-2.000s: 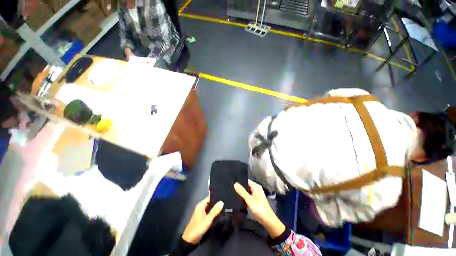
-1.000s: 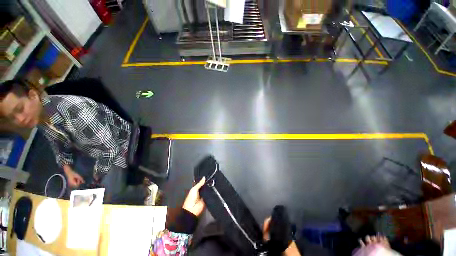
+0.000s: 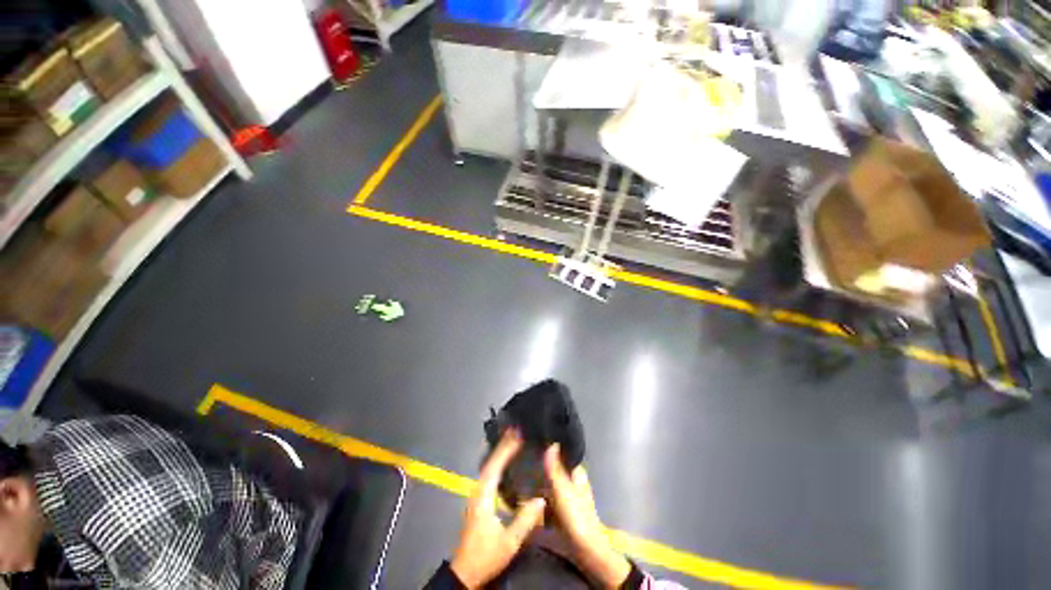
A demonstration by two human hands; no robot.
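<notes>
A small dark rounded piece, perhaps a black pouch, is held up in front of me at the lower middle, above the floor. My left hand grips its left side with the thumb pointing in. My right hand grips its right side. The fingers behind the piece are hidden. The piece is blurred and no zipper can be made out on it.
A seated person in a checked shirt is at lower left, beside a dark chair. A shelf with boxes stands at left. A roller rack and a cardboard box stand beyond yellow floor lines.
My view has swung toward the aisle; the tables have left the picture. The black piece was long with a silver line showing; now it looks short and rounded, with both hands on it.
</notes>
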